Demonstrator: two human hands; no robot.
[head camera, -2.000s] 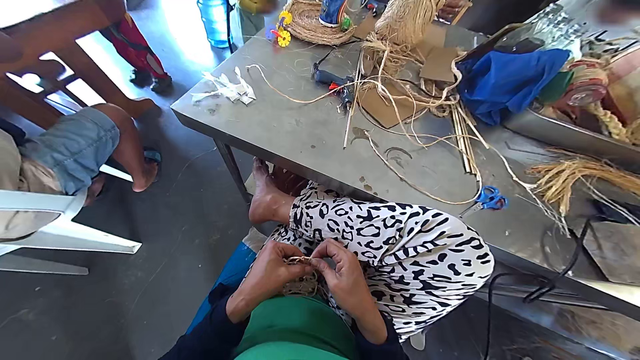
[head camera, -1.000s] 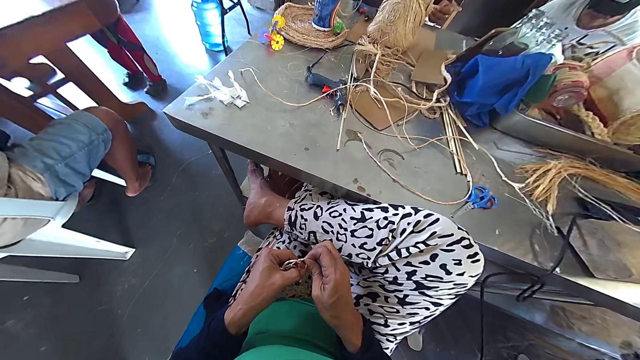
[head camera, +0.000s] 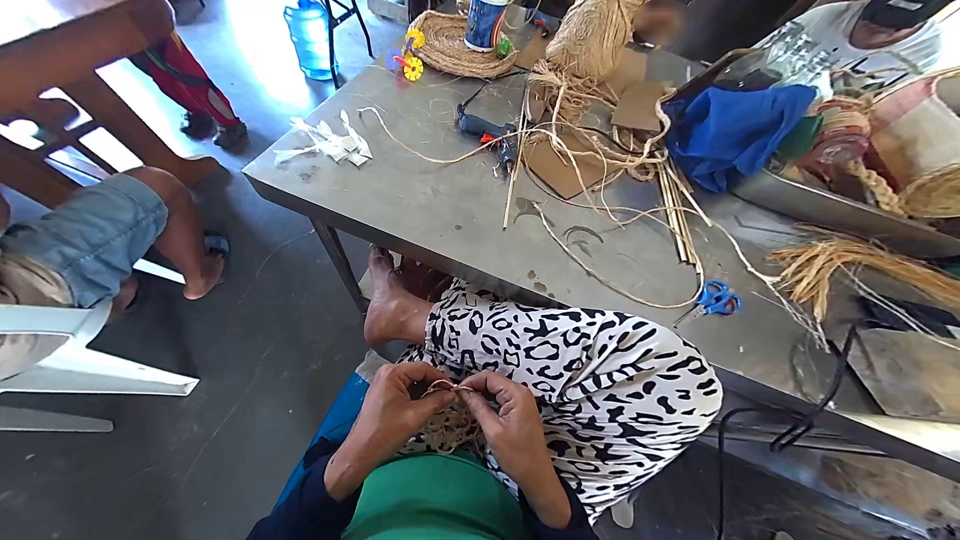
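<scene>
Above my lap, my left hand (head camera: 401, 416) and my right hand (head camera: 510, 427) pinch a thin strand of natural fiber cord (head camera: 448, 385) between thumbs and fingertips, the two hands nearly touching. A tangled bundle of the same pale cord (head camera: 452, 427) lies below them on my patterned trousers. On the metal table in front, a long cord (head camera: 592, 274) loops towards blue-handled scissors (head camera: 718, 298) near the edge. A glue gun (head camera: 484, 129) lies farther back, beside thin sticks (head camera: 679, 217) and flat cardboard pieces (head camera: 566, 161).
The gray table (head camera: 420, 187) also bears a coiled braided mat (head camera: 457, 49), a large twine roll (head camera: 592, 37), white scraps (head camera: 330, 142), blue cloth (head camera: 739, 131) and loose raffia (head camera: 862, 266). A black cable (head camera: 814, 420) hangs at the right. A seated person (head camera: 97, 232) is at the left; another person is behind the table.
</scene>
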